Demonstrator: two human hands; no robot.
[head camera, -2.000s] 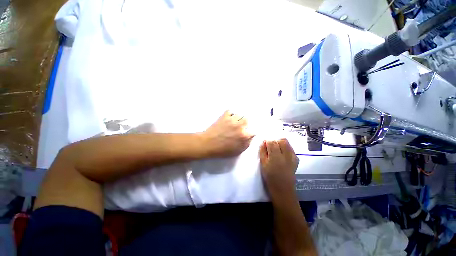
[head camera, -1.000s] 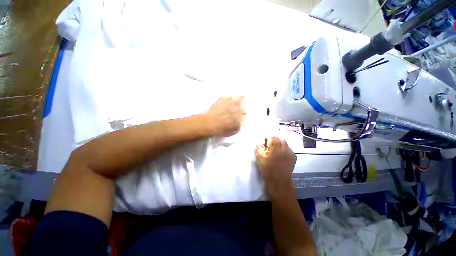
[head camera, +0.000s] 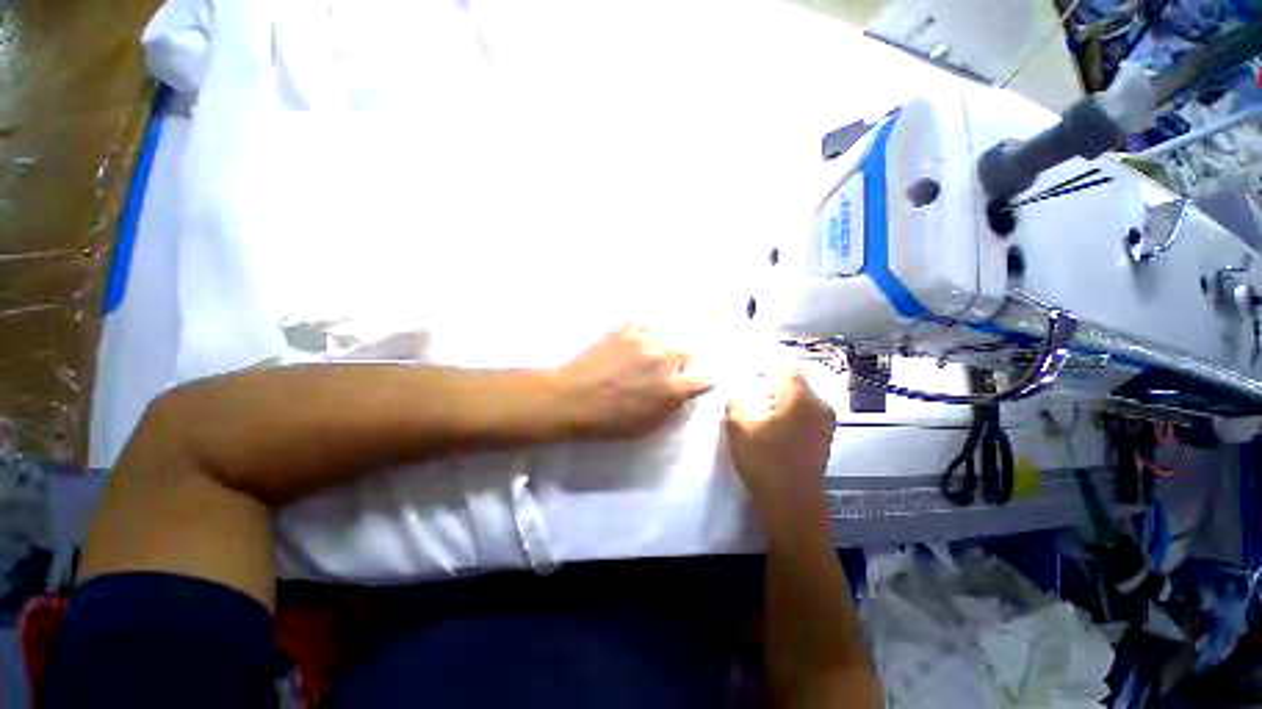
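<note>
A large white garment (head camera: 415, 236) lies spread over the table and hangs to the front edge; much of it is overexposed. My left hand (head camera: 630, 384) rests on it with bent fingers, pinching the cloth near the needle area. My right hand (head camera: 782, 423) is just right of it, fingers curled on the cloth edge. The fingertips are close together, with a small gap. The white sewing machine head (head camera: 900, 222) with a blue stripe stands at the right. Its needle and presser foot are lost in glare, so the exact seam cannot be told.
Black-handled scissors (head camera: 980, 460) lie under the machine arm, beside a small yellow piece (head camera: 1027, 479). A measuring strip (head camera: 900, 506) runs along the table's front edge. White cloth (head camera: 983, 630) is heaped low at right. A film-wrapped brown board (head camera: 62, 208) is at left. A grey lamp arm (head camera: 1059, 146) rises above the head.
Since one second ago, my left hand has moved down toward the front edge and slightly right, closer to my right hand. The garment beneath my left arm lies flatter. The camera view has shifted slightly.
</note>
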